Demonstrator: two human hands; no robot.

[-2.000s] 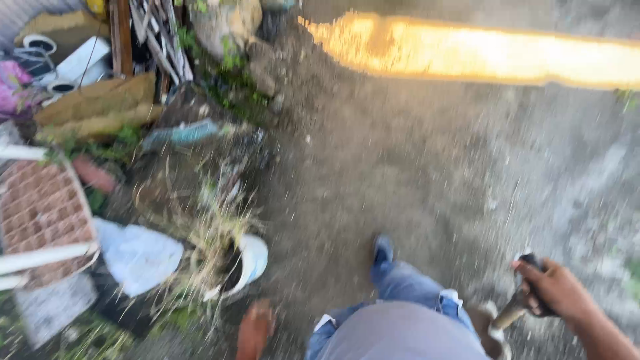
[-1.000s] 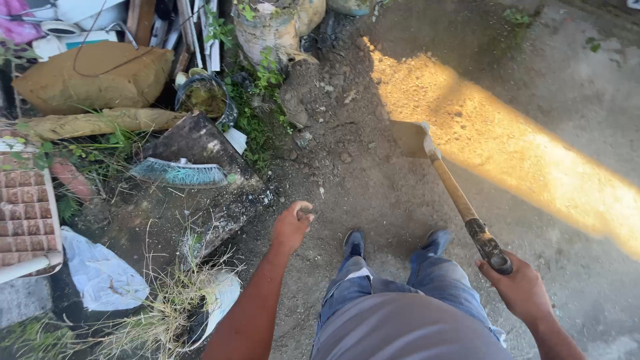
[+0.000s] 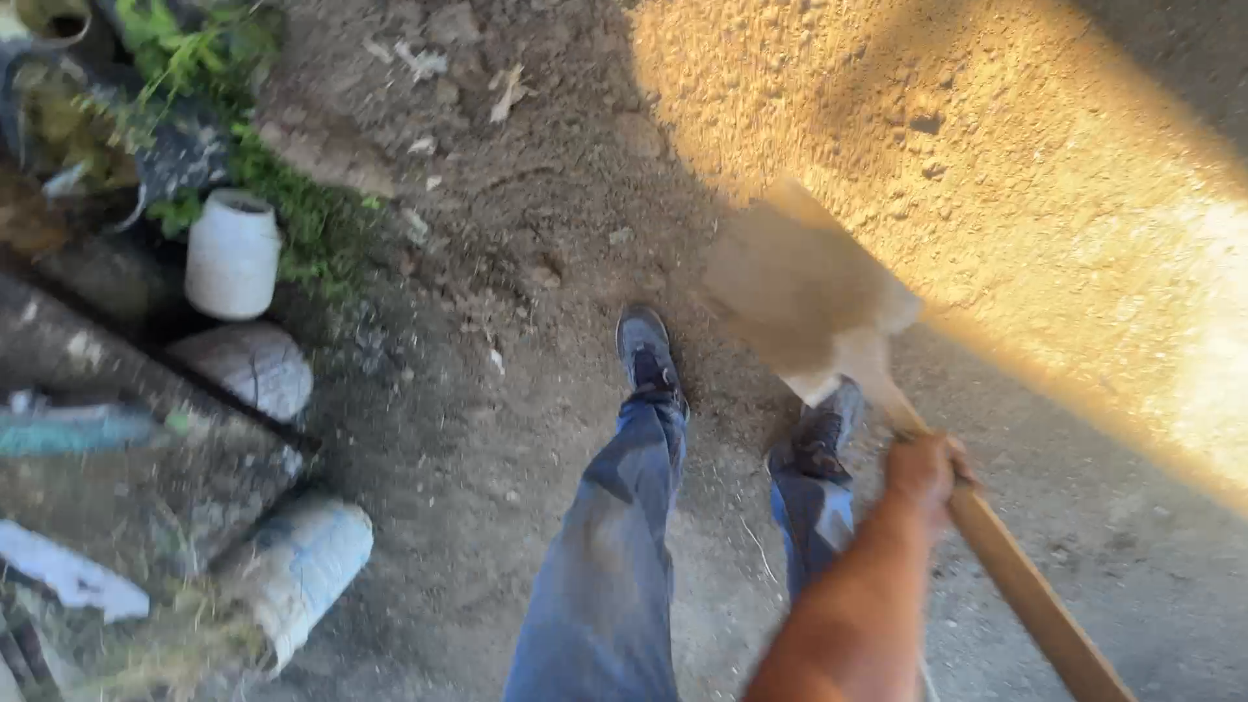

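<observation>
My left hand [image 3: 926,473] is closed around the wooden shaft of a shovel [image 3: 1033,595], just behind the socket. The shovel's flat, square-cornered metal blade [image 3: 804,283] points up and to the left, in front of my right shoe [image 3: 824,424], whose toe it partly covers. Motion blurs the blade, and I cannot tell whether it touches the ground. From my left hand the shaft runs to the lower right and leaves the view, so its grip end is hidden. My right hand is out of view.
Dry soil with small debris [image 3: 507,93] lies ahead of my left shoe [image 3: 643,341]. On the left are a white plastic container [image 3: 234,253], green weeds [image 3: 312,214], a dark slab [image 3: 146,380], a teal broom head [image 3: 78,429] and a tipped pale bucket [image 3: 312,565].
My left hand, free one second ago, has moved right onto the shovel shaft near the blade. My right hand, on the grip end then, has left the view. The view has shifted.
</observation>
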